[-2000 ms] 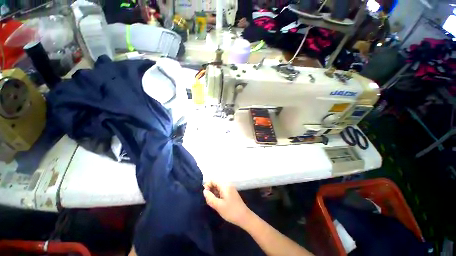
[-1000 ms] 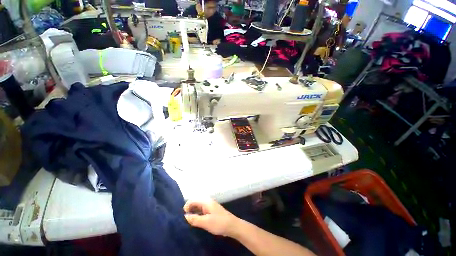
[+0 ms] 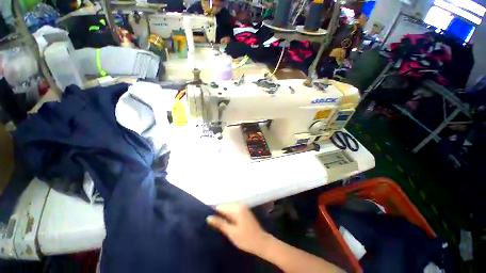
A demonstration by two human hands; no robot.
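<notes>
A large navy garment (image 3: 128, 181) lies across the left part of the white table and hangs over its front edge. A white panel (image 3: 134, 109) of it shows at the back. My right hand (image 3: 234, 226) pinches the garment's right edge at the table's front edge. My left hand is not in view. The JACK sewing machine (image 3: 277, 106) stands just behind, and the garment lies left of its needle area. A yellow tag (image 3: 179, 111) hangs left of the needle.
A lit smartphone (image 3: 256, 141) lies under the machine arm, with a small dark tool (image 3: 301, 148) and black scissor handles (image 3: 345, 141) to its right. A red-orange basket (image 3: 391, 186) with navy and white pieces stands at lower right. A person (image 3: 221, 24) sits behind.
The view has swung, so the machine now sits further left and the basket shows more fully. The navy cloth between the table edge and my right hand is spread wider.
</notes>
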